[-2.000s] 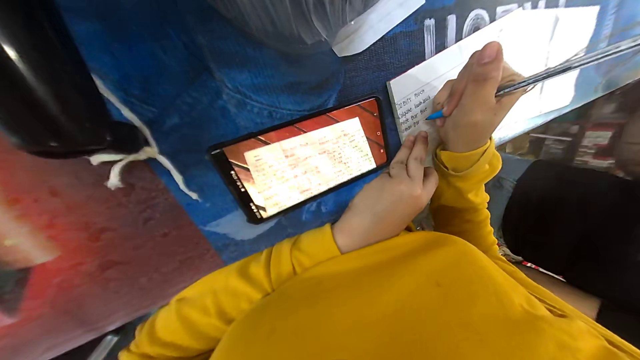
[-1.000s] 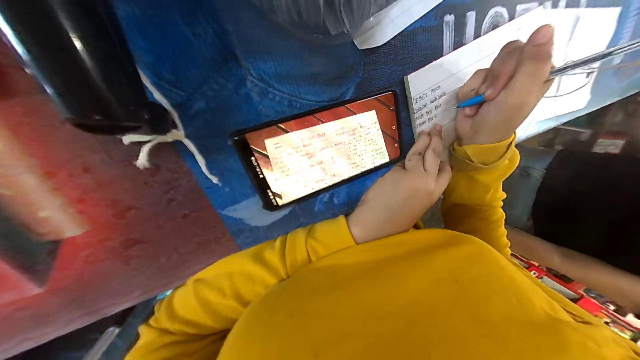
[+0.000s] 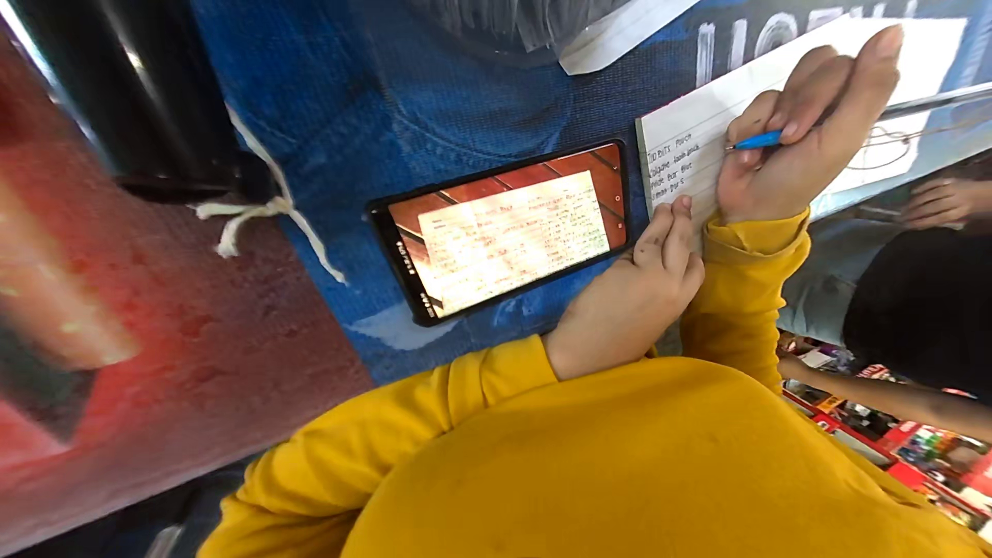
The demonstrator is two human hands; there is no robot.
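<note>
My right hand [image 3: 806, 132] holds a blue-tipped ballpoint pen [image 3: 756, 141] over a lined paper pad [image 3: 709, 116], its tip by several handwritten lines. The fingertips of my left hand [image 3: 635, 287] rest on the pad's lower part, and no object shows in that hand. Left of the pad, apart from it, a black smartphone [image 3: 504, 225] lies face up on blue fabric [image 3: 480, 101]; its lit screen displays a photo of a written sheet.
A black cylindrical object [image 3: 147, 101] with a white cord [image 3: 283, 205] lies at upper left. Clear plastic [image 3: 519, 23] and a folded paper [image 3: 620, 39] are at the top. Another person's hand [image 3: 942, 201] and arm show at right, beside packaged goods [image 3: 930, 449].
The view has shifted somewhat. My right hand keeps the pen over the pad, and my left hand stays at its lower edge. Another person's hand now shows at the right.
</note>
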